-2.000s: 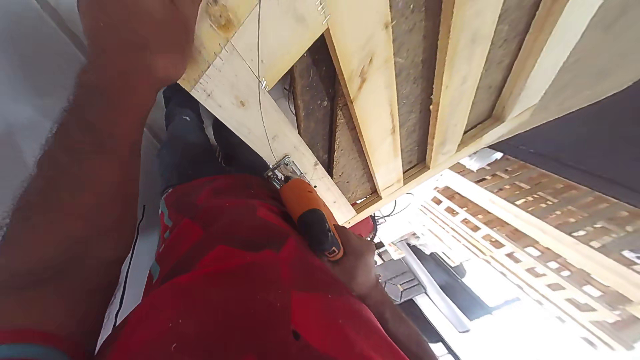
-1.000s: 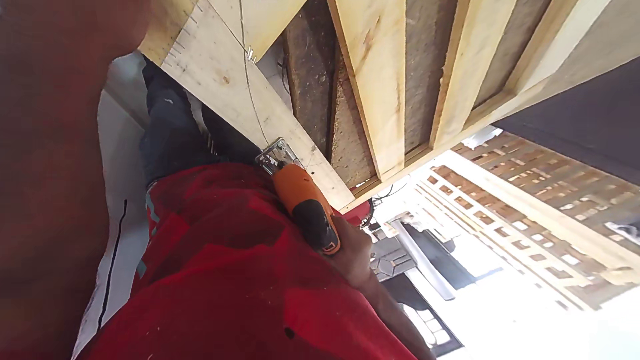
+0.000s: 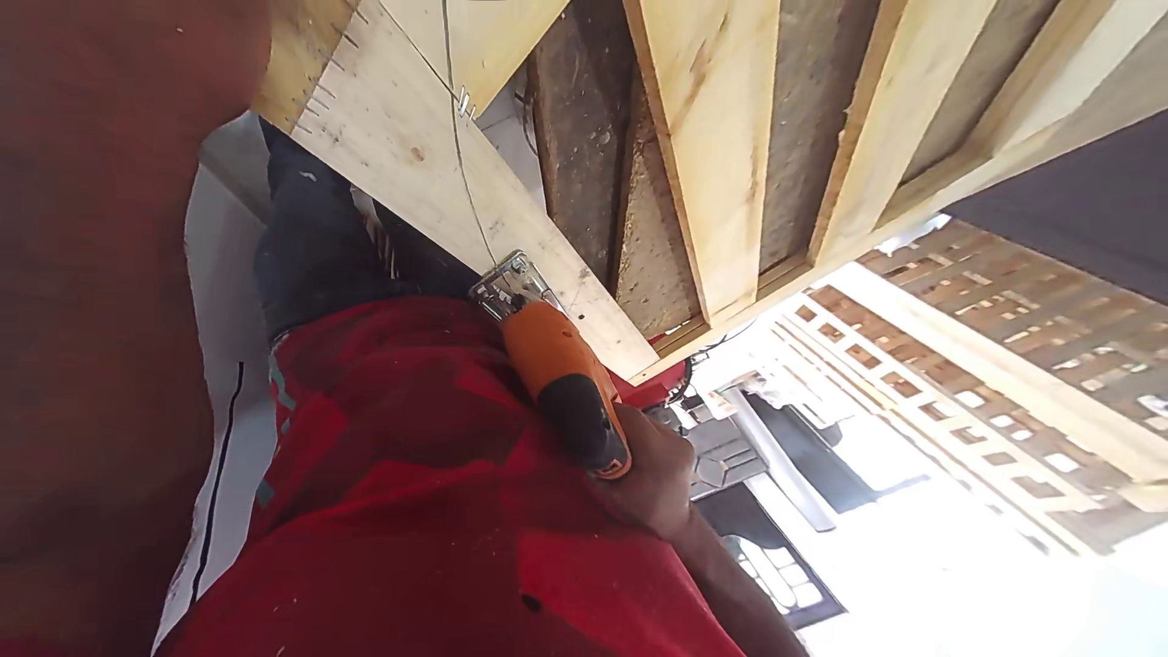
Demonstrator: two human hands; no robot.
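Observation:
My right hand (image 3: 652, 474) is closed around the rear of an orange and black jigsaw (image 3: 552, 351). The saw's metal base plate (image 3: 516, 285) rests on a pale wooden board (image 3: 411, 151), at the lower end of a thin curved line. The blade itself cannot be made out. My left forearm (image 3: 100, 301) fills the left side, very near the camera, and its hand is out of view. Metal staples or nails (image 3: 465, 102) stick out where the board meets another piece of wood.
Wooden slats (image 3: 721, 137) on a frame stretch across the upper right. A red object (image 3: 652, 388) shows behind the board's lower corner. My red shirt (image 3: 392, 493) lies close beside the saw. A brown wooden lattice (image 3: 985, 319) is farther right.
My left hand, seen at the top left two seconds ago, has gone out of view, and the left arm now covers more of that side. The jigsaw has stayed on the board near the line.

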